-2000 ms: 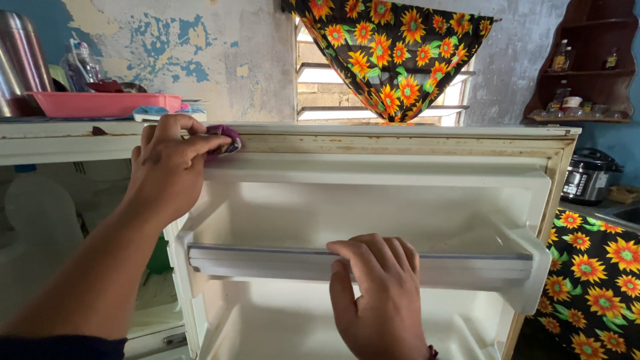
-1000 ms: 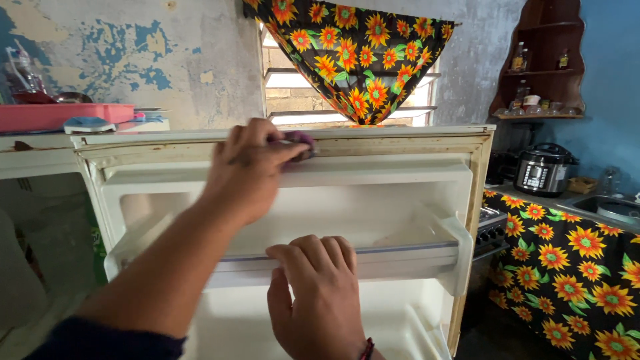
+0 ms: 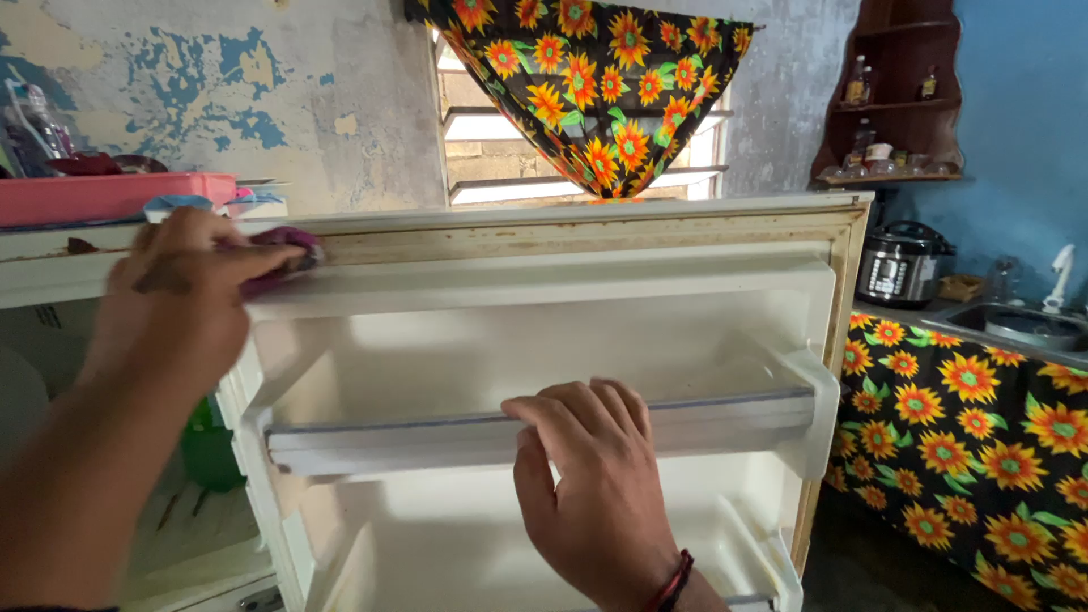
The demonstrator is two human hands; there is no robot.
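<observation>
The white refrigerator door (image 3: 544, 289) stands open, its inner side facing me. My left hand (image 3: 191, 272), slightly blurred, grips a purple cloth (image 3: 276, 259) against the stained door gasket (image 3: 476, 241) at the upper left corner. With its fingers hooked over the rail of the upper door shelf (image 3: 382, 442), my right hand (image 3: 591, 489) holds that shelf near its middle. The thumb hangs in front of the rail. A dark red bracelet (image 3: 673, 581) circles the right wrist.
A pink tray (image 3: 110, 197) with items lies on top of the refrigerator. Inside it is a green container (image 3: 211, 450). At right are a pressure cooker (image 3: 903, 265), a sink (image 3: 1028, 327), a sunflower cloth (image 3: 969, 450) and a corner shelf (image 3: 905, 106). A sunflower curtain (image 3: 595, 85) covers part of the window.
My left hand with the purple cloth was farther right along the top gasket one second ago and is back at the upper left corner. The right hand has stayed on the shelf rail.
</observation>
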